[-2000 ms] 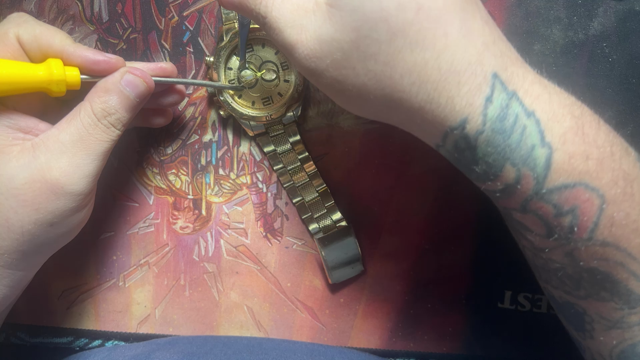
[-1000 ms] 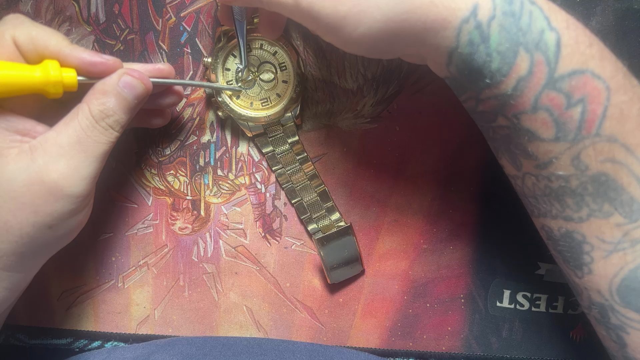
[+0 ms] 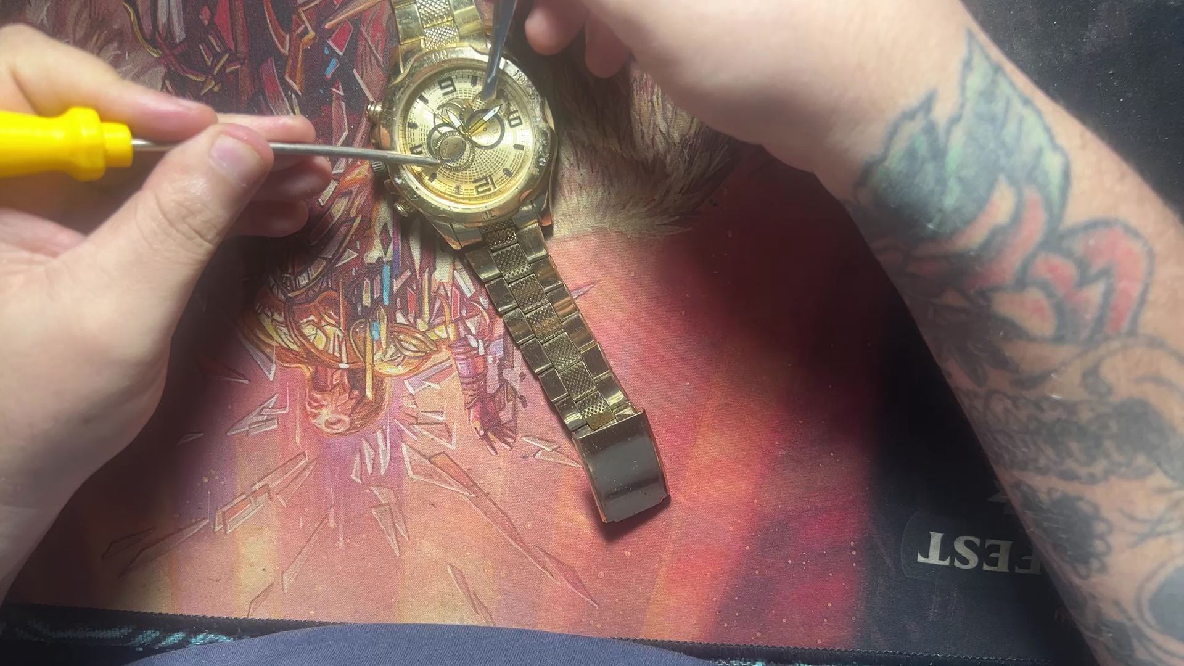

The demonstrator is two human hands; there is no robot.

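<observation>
A gold-tone wristwatch (image 3: pixel 472 139) lies face up at the upper middle, its dial upside down to me and its metal link bracelet (image 3: pixel 555 342) running down to a folding clasp (image 3: pixel 624 472). From the left, my left hand (image 3: pixel 176 185) holds a screwdriver with a yellow handle (image 3: pixel 65 143); the tip of its thin metal shaft rests at the dial's lower left part. My right hand (image 3: pixel 647 46) is at the top, right of the watch, its fingertips partly cut off by the frame. Metal tweezers (image 3: pixel 499 42) come down beside it to the dial's upper right; the grip on them is out of view.
Under the watch lies a printed mat (image 3: pixel 416 555) with colourful artwork and some lettering at the right. Its stitched edge runs along the bottom, where dark blue fabric (image 3: pixel 407 647) shows. My tattooed right forearm spans the right side.
The tweezer tip has moved from the dial's left-centre area to its upper right. My right hand and forearm have shifted, while my left hand and the screwdriver stay nearly still.
</observation>
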